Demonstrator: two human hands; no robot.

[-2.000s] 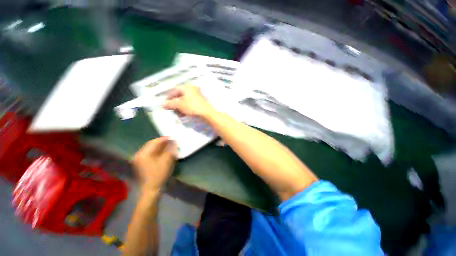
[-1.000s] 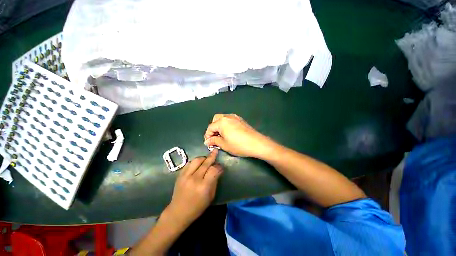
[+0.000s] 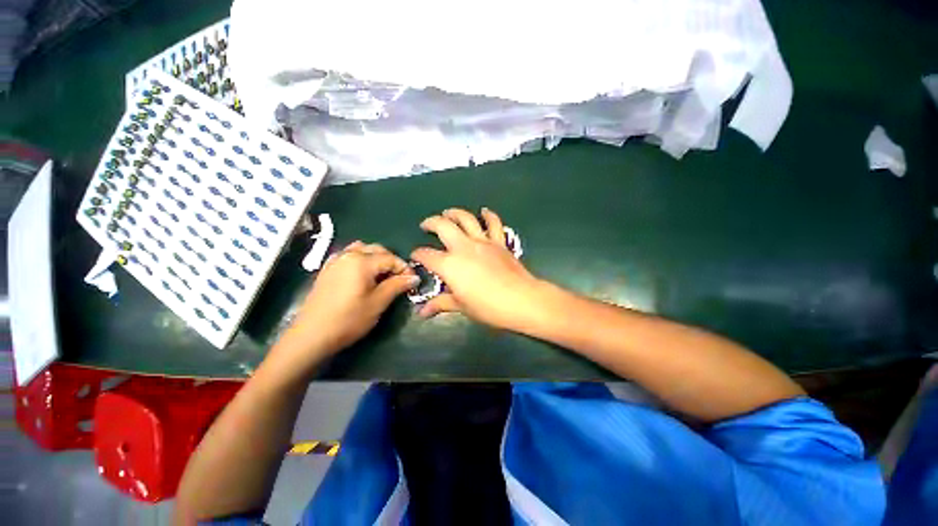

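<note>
A silvery frame with an open centre [image 3: 425, 298] is at the fingertips of both hands, low over the green bench. My left hand [image 3: 355, 290] pinches at its left side; whether a small part is between the fingertips cannot be told. My right hand [image 3: 475, 269] holds the frame's right side with thumb and fingers. A second silvery piece [image 3: 513, 243] lies just beyond my right hand, partly hidden by it. The foam parts tray [image 3: 216, 200], with rows of dark and yellowish parts, lies to the left, tilted over a second foam tray [image 3: 185, 53].
White liner sheets [image 3: 494, 51] cover a stack at the back. White scraps [image 3: 320, 242] lie beside the foam tray and at the right [image 3: 885, 152]. A white board [image 3: 34, 277] is at the far left. Red stools [image 3: 144, 437] stand below the bench's front edge.
The view has shifted, so the trays appear further right. My hands have come to a silvery frame between them; a second silvery piece now shows beyond my right hand.
</note>
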